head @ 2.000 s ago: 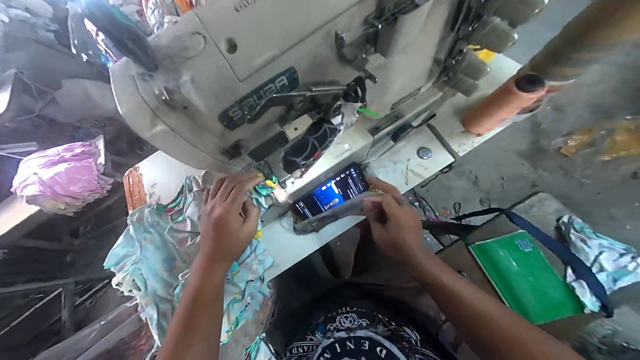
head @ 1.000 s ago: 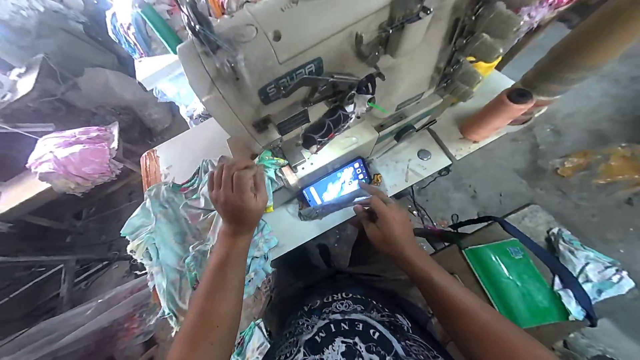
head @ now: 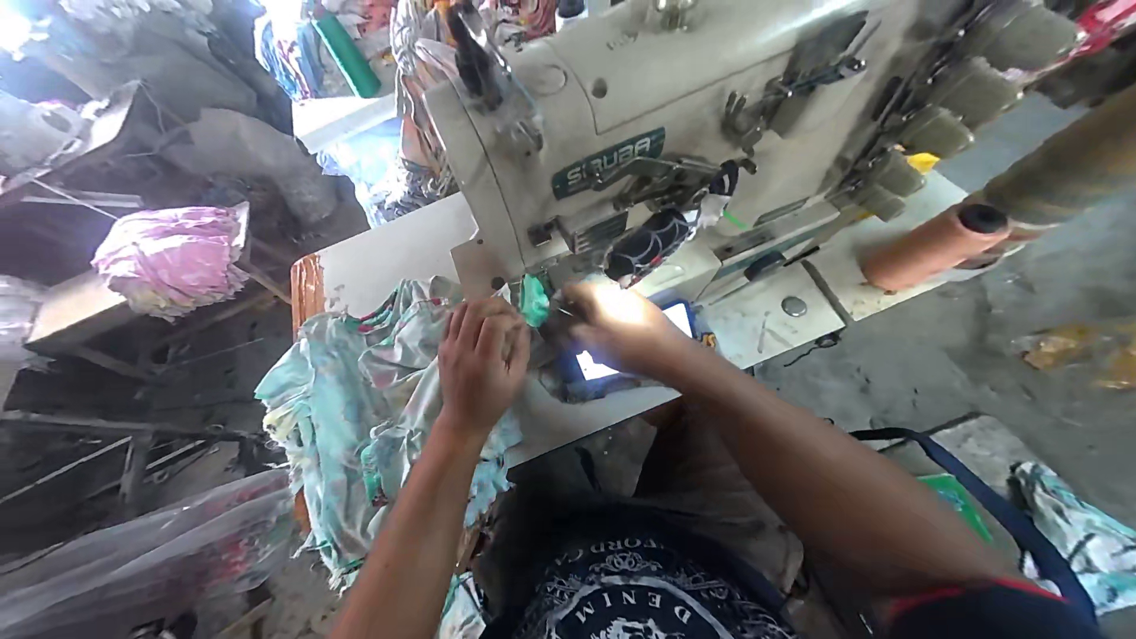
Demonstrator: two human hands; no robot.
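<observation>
A pale green and white printed fabric bundle point(head: 342, 426) hangs over the left end of the sewing table. My left hand point(head: 484, 359) has curled fingers gripping part of that fabric, beside the needle area of a Siruba industrial sewing machine point(head: 568, 106). A bright green piece of cloth point(head: 534, 300) lies by the presser foot, between my hands. My right hand point(head: 621, 333) is blurred near the needle area, over a lit phone point(head: 596, 366) on the table; its fingertips are unclear, so whether it holds anything cannot be told. A dark patterned cloth wrapping point(head: 652, 244) is tied on the machine's front.
An orange thread cone point(head: 936, 248) stands on the right of the white table point(head: 390, 253). A pink fabric bundle point(head: 173, 257) rests on a ledge at the left. A green thread cone point(head: 346, 49) is behind. At the lower right lie a dark strap point(head: 985, 506) and printed cloth point(head: 1087, 532).
My right hand has moved left from the phone's right edge to the needle area, now partly covering the phone. My left hand remains at the fabric.
</observation>
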